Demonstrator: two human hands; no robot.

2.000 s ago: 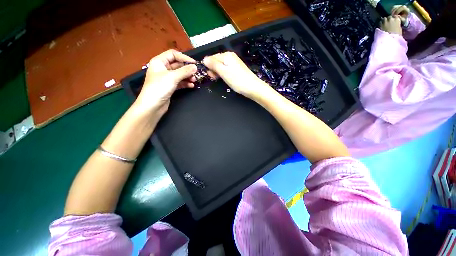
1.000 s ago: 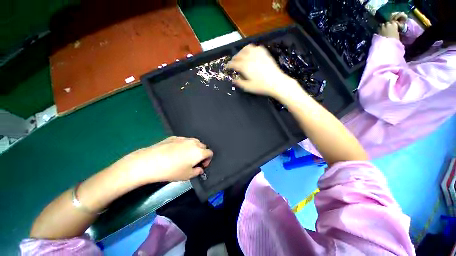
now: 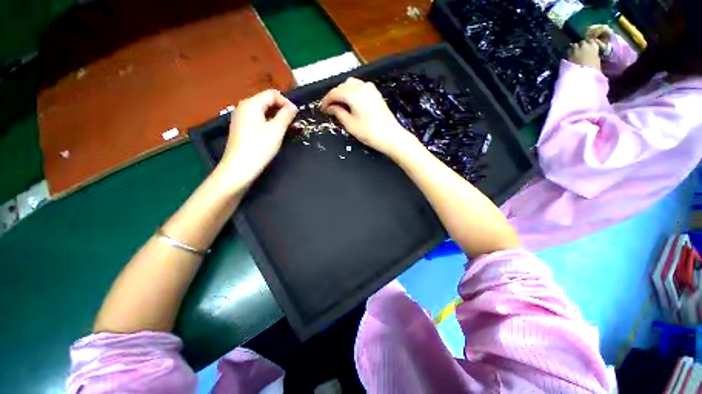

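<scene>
The divided black parts tray (image 3: 339,231) lies tilted in front of me. Tiny gold and silvery metal contacts (image 3: 315,127) are scattered in its upper left section. Glossy black plastic housings (image 3: 442,123) are heaped in its right section. My left hand (image 3: 260,129) is at the tray's upper left edge, thumb and finger pinched together beside the contacts; whether it holds a housing is hidden. My right hand (image 3: 362,111) is over the right side of the contacts, fingers bent down; what its fingertips touch is too small to tell.
A reddish-brown board (image 3: 154,85) with small white bits lies beyond the tray on the green bench (image 3: 100,231). At right, a neighbour's pink sleeve (image 3: 593,123) and a tray of black parts (image 3: 512,58) stand close by.
My left hand went down to the housing at the tray's lower left, then back up to the contacts; that housing no longer shows there. My right hand stays near the contacts, slightly further left than before.
</scene>
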